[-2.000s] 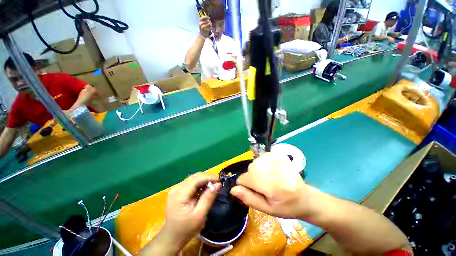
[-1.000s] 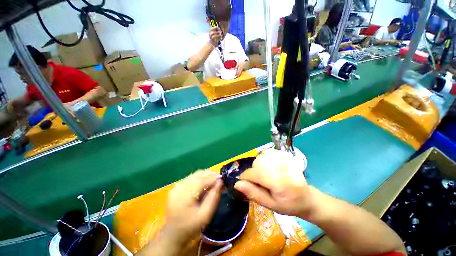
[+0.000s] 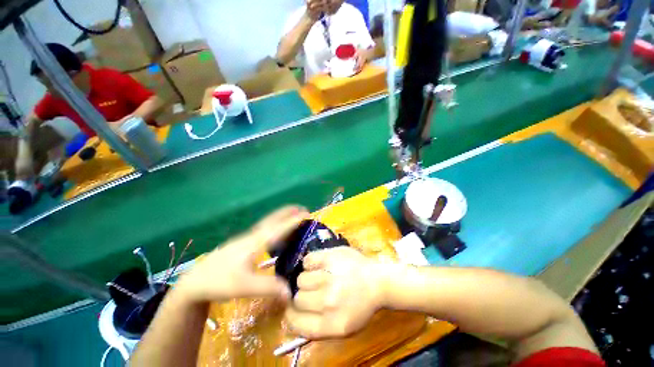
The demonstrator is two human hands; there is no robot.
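The black ball housing (image 3: 290,259) sits low on the orange-wrapped cradle (image 3: 251,328), with thin wire leads rising from its open top. White antenna-like sticks show beside it. My right hand (image 3: 343,290) is curled against the housing's right side, fingers bent onto it; the hand covers much of it. My left hand (image 3: 233,269) is blurred at the housing's left, fingers and thumb apart, with nothing seen in it. The hanging black screwdriver (image 3: 419,79) is beyond my hands, touched by neither.
A round tub (image 3: 436,204) with a brown stick stands right of the cradle, beside a small black block (image 3: 449,245). A part-built unit (image 3: 136,308) with upright leads is at left. A carton of black parts (image 3: 624,287) is at right. Workers face me across the green belt (image 3: 237,179).
My left hand has left the small part at the housing's top and spread out leftward. My right hand has moved down and curled over the housing. The leads now stand up, and the tub is uncovered.
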